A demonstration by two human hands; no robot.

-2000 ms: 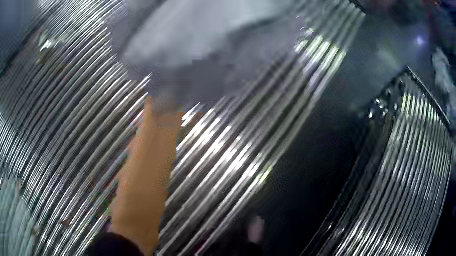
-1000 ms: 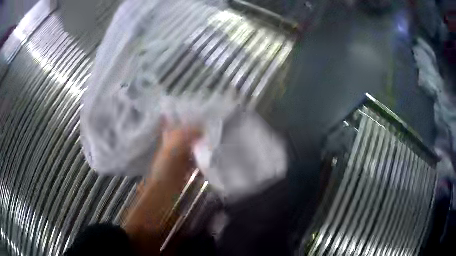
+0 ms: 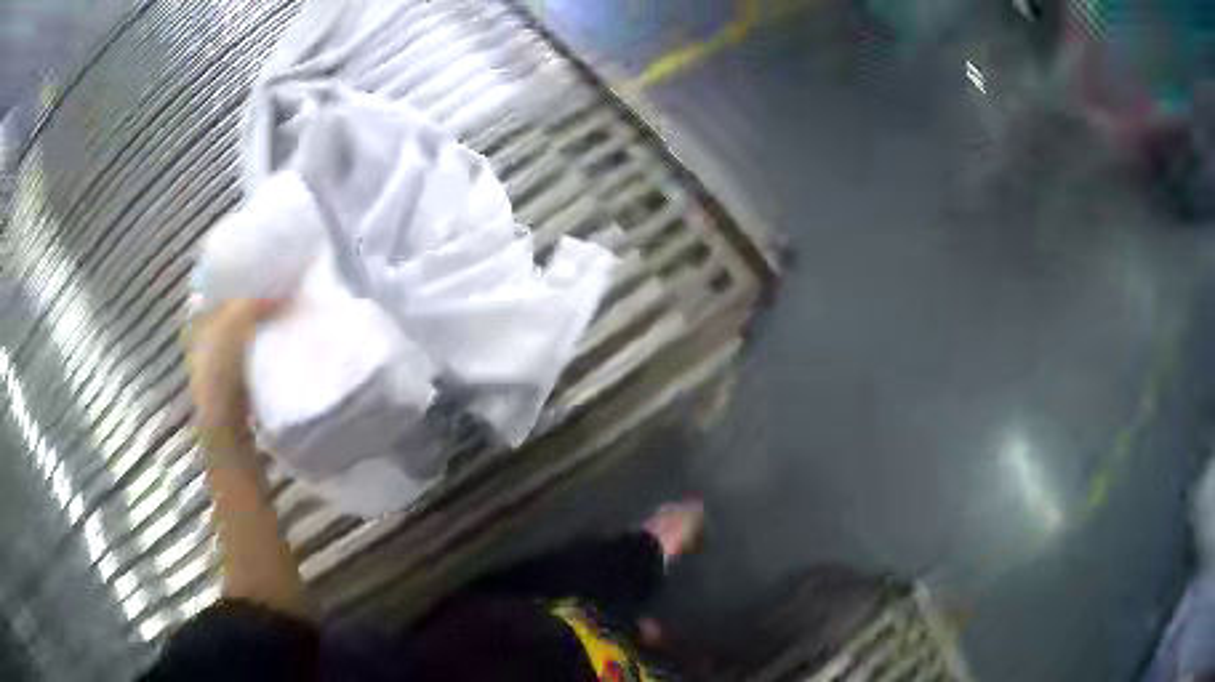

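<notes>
A white fabric bundle (image 3: 460, 287) lies bunched over the bars of the tube rack (image 3: 640, 340), with a thicker folded part at its near left end. My left hand (image 3: 229, 327) grips this folded part at its left edge; the fingertips are partly hidden by the cloth. My right hand (image 3: 676, 526) is small and blurred at the end of a dark sleeve, low in the middle, away from the fabric. Its finger position cannot be made out.
The rack's edge runs diagonally on the right of the bars. Grey floor (image 3: 906, 360) with yellow lines lies beyond it. Part of another barred rack (image 3: 886, 640) shows at the bottom. Blurred coloured shapes are at the upper right.
The view has swung toward the rack's end and floor. My left hand, earlier hidden under the pale cloth, now shows at the bundle's left edge. The white cloth now lies bunched over the bars.
</notes>
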